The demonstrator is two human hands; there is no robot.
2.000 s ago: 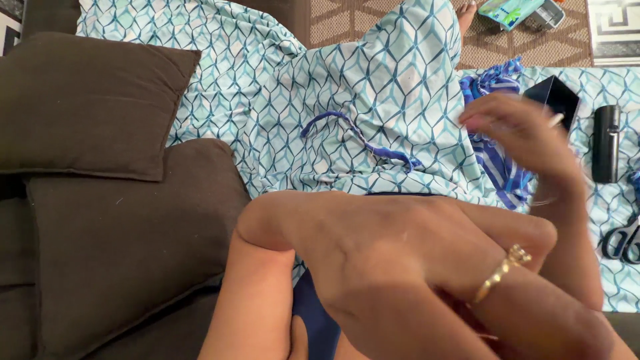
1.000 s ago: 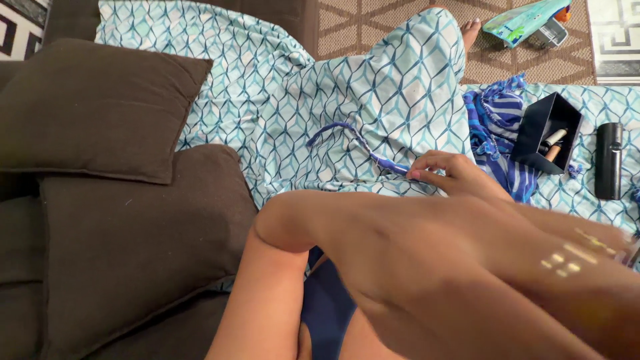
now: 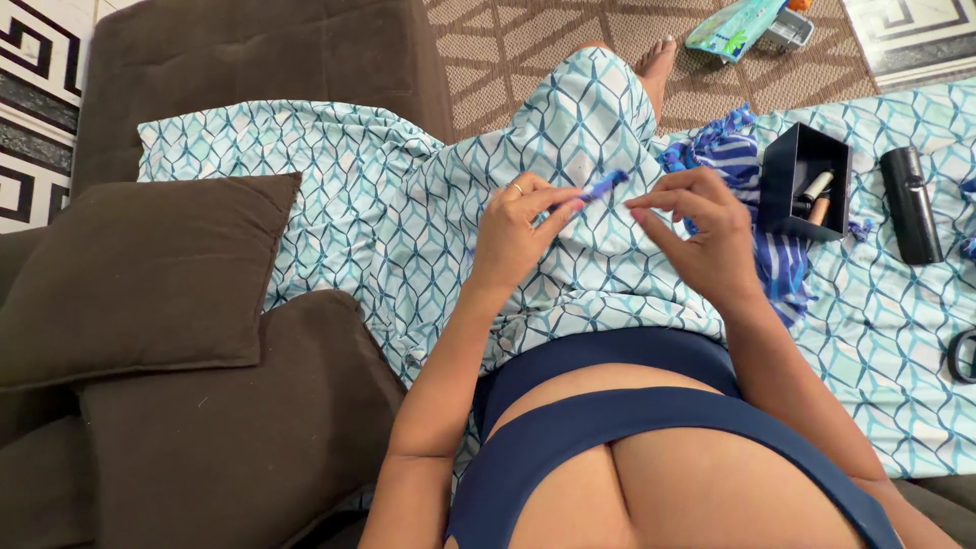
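Observation:
My left hand (image 3: pixel 522 229), with a ring on one finger, pinches a narrow blue fabric strip (image 3: pixel 606 185) between thumb and forefinger; the strip's frayed end points up and right. Just to the right, my right hand (image 3: pixel 698 232) has its thumb and fingertips close together, beside the strip's end. Whether anything thin is between those fingertips cannot be told. Under both hands a patterned white and teal cloth (image 3: pixel 435 221) covers the lap. Blue and white striped fabric (image 3: pixel 784 274) lies beyond my right hand, partly behind a dark open box (image 3: pixel 779 183).
The box holds several small tubes (image 3: pixel 819 207). Right of it lies a black cylindrical case (image 3: pixel 912 206), with a scissors handle (image 3: pixel 962 356) at the right edge. Brown cushions (image 3: pixel 145 274) are at left. A teal pouch (image 3: pixel 733 32) lies on the woven rug (image 3: pixel 488 69).
The blue strip, lying on the cloth a second ago with a hand at its end, is now lifted in my left hand. My arms, overlapping earlier, are now apart, with both hands over the lap.

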